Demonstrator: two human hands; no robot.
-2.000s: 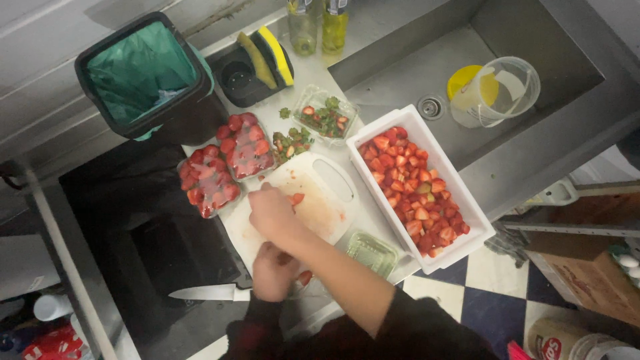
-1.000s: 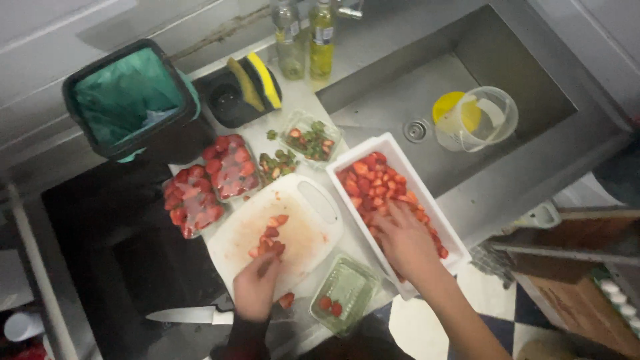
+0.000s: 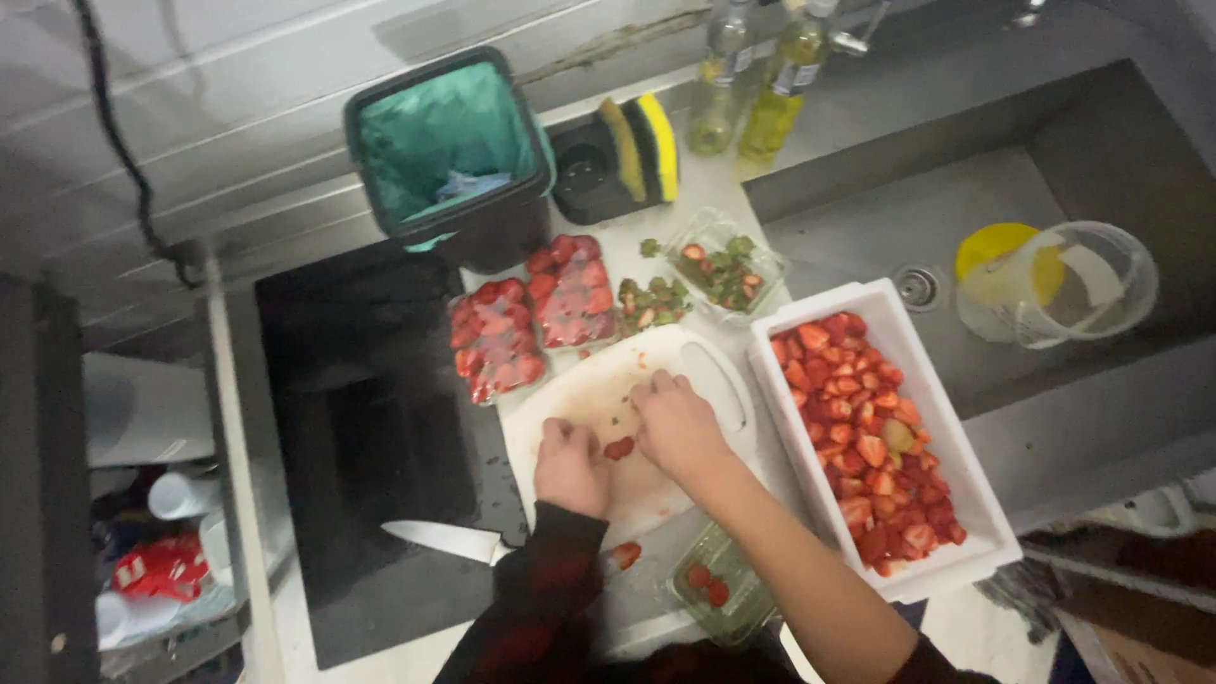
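Over the white cutting board (image 3: 532, 427) are both of my hands. My left hand (image 3: 573, 470) is at its left part, fingers curled, beside strawberry pieces (image 3: 618, 448). My right hand (image 3: 676, 423) is just right of them, fingertips bent down near small green bits; whether either hand pinches anything is blurred. To the right stands a white tub (image 3: 959, 446) of cut strawberries (image 3: 869, 442). Behind the board lie two clear packs of whole strawberries (image 3: 496, 340) and a heap of strawberry tops (image 3: 654, 304). A kitchen knife (image 3: 445, 539) lies left of my sleeve.
A bin with a green liner (image 3: 456, 133) stands at the back, beside sponges (image 3: 655, 147) and two bottles (image 3: 784, 85). A clear container (image 3: 727, 261) holds more tops; another (image 3: 722, 579) near me holds strawberries. The sink (image 3: 883, 209) has a clear plastic bucket (image 3: 1092, 285) in it.
My right hand has moved from the white tub back over the cutting board. Fewer strawberry pieces lie on the board than one second ago. The view has shifted.
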